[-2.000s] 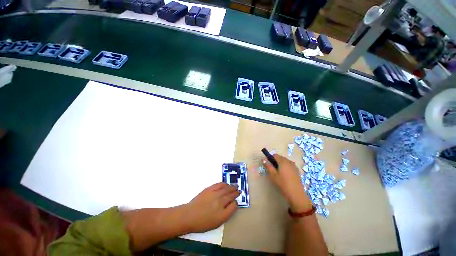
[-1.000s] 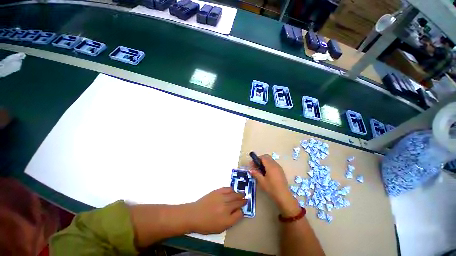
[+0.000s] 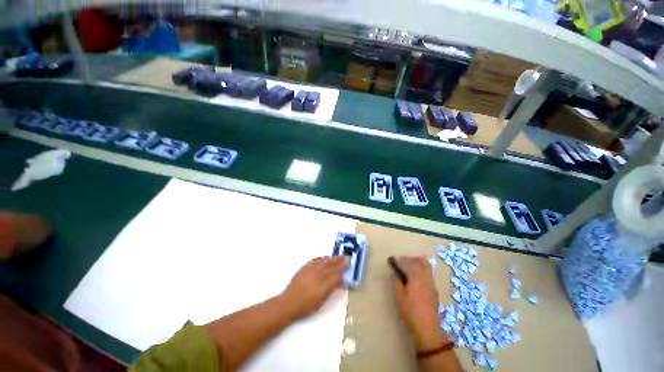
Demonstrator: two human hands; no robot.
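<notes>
A flat plastic housing (image 3: 351, 256) with a pale blue rim and dark inside lies where the white sheet (image 3: 211, 254) meets the brown board (image 3: 389, 327). My left hand (image 3: 317, 285) holds its left edge with the fingertips. My right hand (image 3: 418, 290) is to the right of the housing, apart from it, and holds a short black pen-like tool (image 3: 397, 270). A loose pile of light-blue chips (image 3: 473, 309) lies just right of my right hand. Whether a chip is on the tool cannot be told.
The dark green conveyor belt (image 3: 269, 168) behind carries several housings (image 3: 453, 203). At the right are a bag of blue chips (image 3: 601, 265), a white roll (image 3: 642, 197) and a metal post. A white cloth (image 3: 44, 167) and another person's hand (image 3: 22, 232) are at the left.
The view has tilted up. My left hand and the housing have moved toward the belt. My right hand with the tool has moved right, away from the housing.
</notes>
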